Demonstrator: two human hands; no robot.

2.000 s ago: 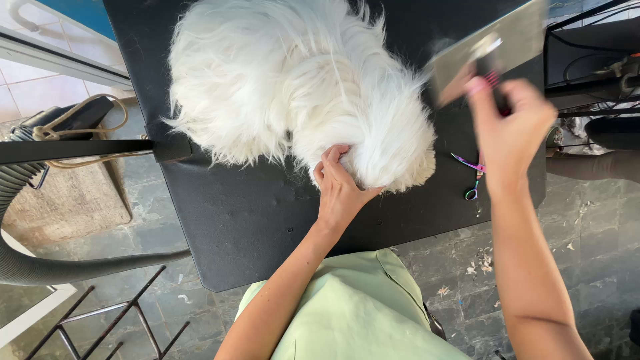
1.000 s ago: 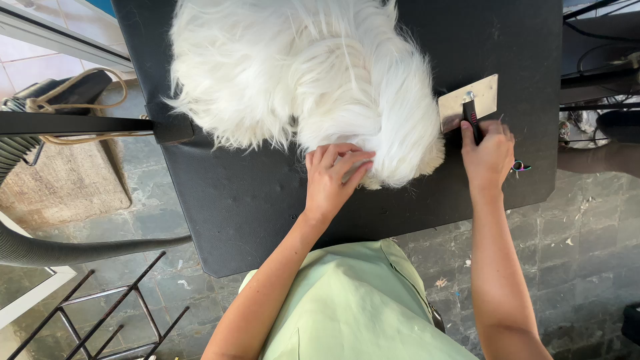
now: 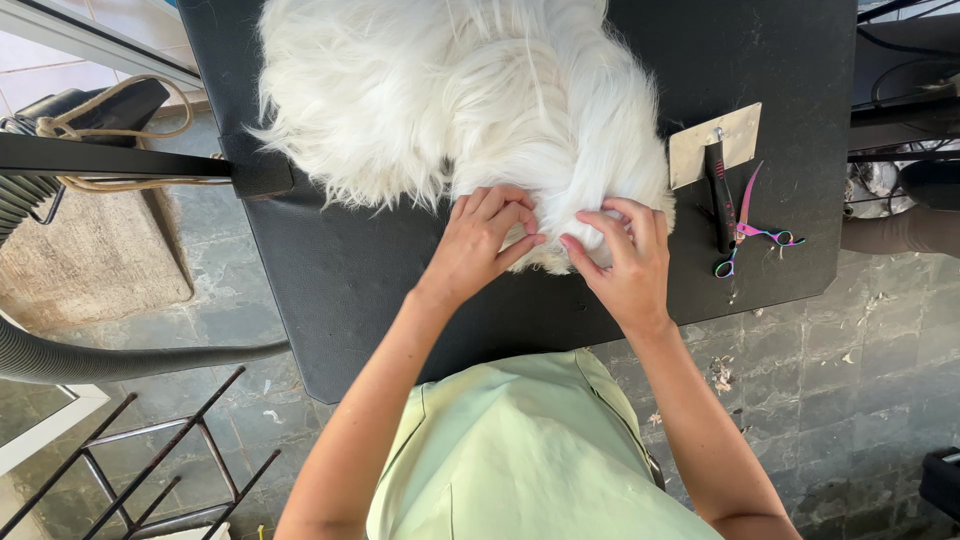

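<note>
A long-haired white dog lies on a black grooming table; its face cannot be made out. My left hand has its fingers curled in the fur at the near end of the dog, thumb and fingertips close together. Beside it, my right hand touches the same fur with bent, parted fingers. Whether either hand pinches hair is hard to tell. To the right of the dog, a slicker brush with a black handle rests on the table. Pink and rainbow-coloured grooming scissors lie partly under its handle.
A black metal arm is clamped at the table's left edge, with a beige cord looped by it. Below left are a ribbed grey hose and a metal rack. Hair tufts lie on the tiled floor.
My right hand has let go of the slicker brush, which was held up at first and then lowered to the table, and has moved left to the fur beside my left hand.
</note>
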